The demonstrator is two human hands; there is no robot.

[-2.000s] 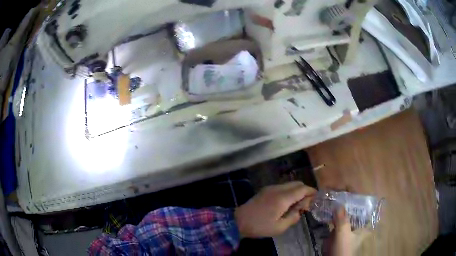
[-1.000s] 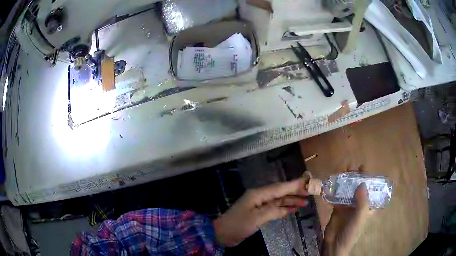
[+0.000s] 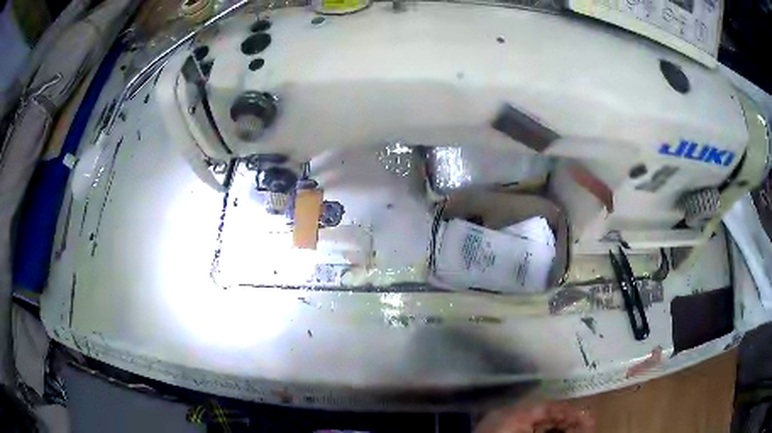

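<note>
A blurred hand (image 3: 540, 419), seemingly my left, shows at the bottom edge, mostly cut off below the table's front edge. Its fingers and anything in them cannot be made out. My right hand is not in view. The white JUKI sewing machine (image 3: 440, 80) spans the table. Its needle area has an orange-tan block (image 3: 307, 218) beside it, under bright light. A small open brown box (image 3: 562, 221) stands on the bed beneath the arm, with printed white paper slips (image 3: 487, 258) inside.
Black thread snips (image 3: 629, 296) lie right of the box, near a dark patch (image 3: 702, 319). The wooden surface (image 3: 677, 400) shows at the lower right. Beige cloth (image 3: 38, 148) and a blue strip (image 3: 46, 211) are at the left. A control panel (image 3: 656, 21) is at the top right.
The view has tilted up, so the whole machine shows. The hands and the clear plastic bag with pale printed contents have dropped out of view, except for one blurred hand.
</note>
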